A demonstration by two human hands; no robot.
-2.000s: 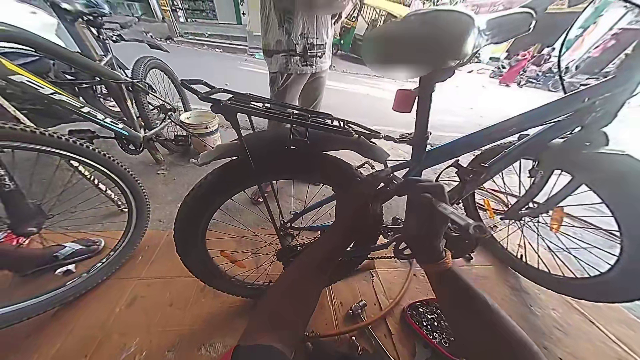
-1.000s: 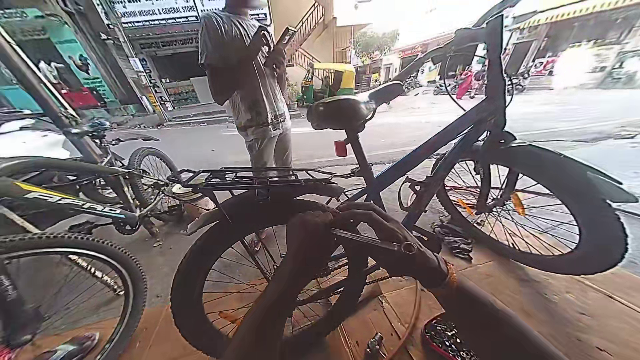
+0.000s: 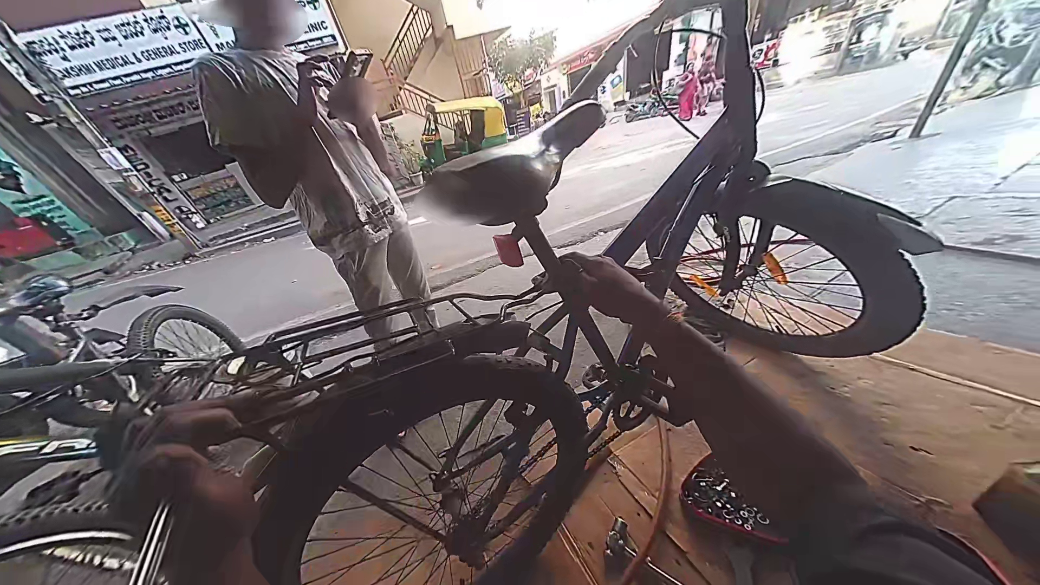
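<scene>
My left hand (image 3: 191, 463), blurred, is curled around the back end of the black rear rack (image 3: 357, 325) of a dark blue bicycle. Thin silver bars (image 3: 156, 540), perhaps a tool's shaft, show beneath that palm. My right hand (image 3: 605, 284) grips the frame at the seat tube, just below the black saddle (image 3: 512, 175) and a red reflector (image 3: 509, 249). Under the rack stands the rear wheel (image 3: 569, 414) with its dark mudguard. The front wheel (image 3: 890, 313) is at the right. The chainring (image 3: 642, 394) is partly hidden behind the frame.
A red tray of small metal parts (image 3: 731, 504), a metal tool (image 3: 619, 540) and a brown hose (image 3: 660, 504) lie on the tan floor. Other bicycles (image 3: 183, 333) stand at the left. A person (image 3: 325, 179) stands behind the rack, holding a phone. A road runs beyond.
My hands have moved apart from above the rear wheel: the left to the rack's back end, the right to the seat tube. The spanner seen between them earlier is no longer there.
</scene>
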